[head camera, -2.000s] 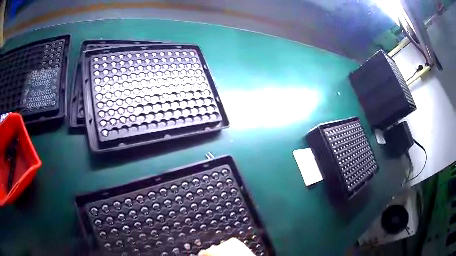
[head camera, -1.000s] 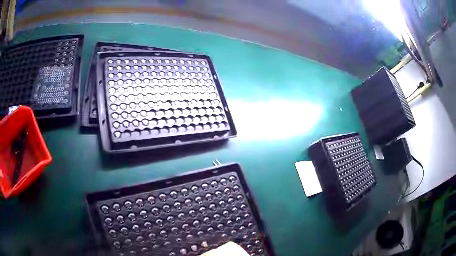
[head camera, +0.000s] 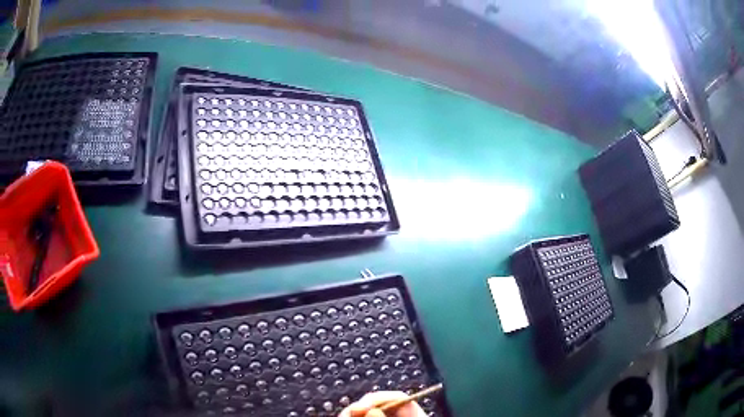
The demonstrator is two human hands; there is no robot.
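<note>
The black component tray [head camera: 298, 303] lies nearest me at the bottom edge, with rows of small round components that have shiny silver centres. My right hand [head camera: 382, 404] is at the bottom edge over the tray's lower right part, mostly cut off by the frame. Its fingers hold a thin light-brown stick [head camera: 421, 393], whose end points up and right. The stick's other end is hidden or out of frame. My left hand is not in view.
Another filled tray [head camera: 290, 236] lies askew on a tray beyond. A partly filled tray [head camera: 149, 122] and a red parts bin [head camera: 75, 220] are at left. At right are a tray stack [head camera: 536, 297], a white paper slip [head camera: 508, 304] and a taller black stack [head camera: 624, 195].
The whole view has shifted, so the trays and bin sit further right in the picture. The brown stick now shows in my right hand; before, only part of the hand showed.
</note>
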